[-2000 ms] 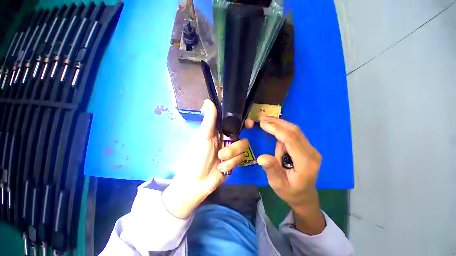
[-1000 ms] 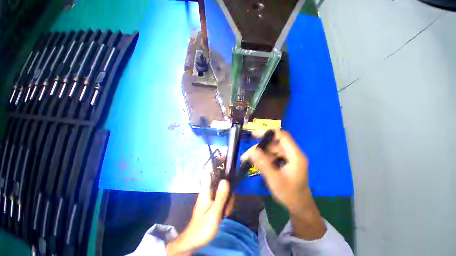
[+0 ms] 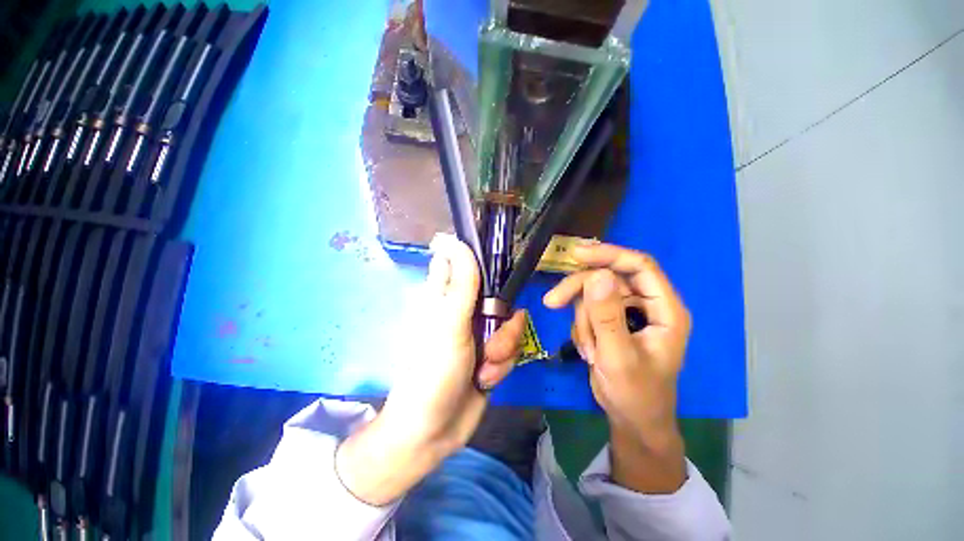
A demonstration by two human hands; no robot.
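Observation:
My left hand (image 3: 444, 370) is closed around the lower end of a rod assembly (image 3: 499, 248). Its splayed black arms form a V, and a silver shaft with a brown collar stands between them. The upper part reaches under the clear, green-edged press guard (image 3: 555, 53). My right hand (image 3: 640, 349), to the right of the rod assembly, has curled fingers around a short black handle (image 3: 634, 318), mostly hidden by the fingers and palm. A thin dark tip shows at its left side. The right fingertips are near the yellow strip on the press base.
The brown press base (image 3: 407, 196) carries a black post (image 3: 411, 87) left of the guard. Black slotted trays (image 3: 90, 224) with silver-tipped rods lie along the left. A yellow warning label (image 3: 532, 338) is on the blue table (image 3: 285, 285) between my hands.
Since one second ago, the rod assembly has moved up under the guard with its arms spread in a V. My left hand has moved up with it. The right hand has shifted slightly right.

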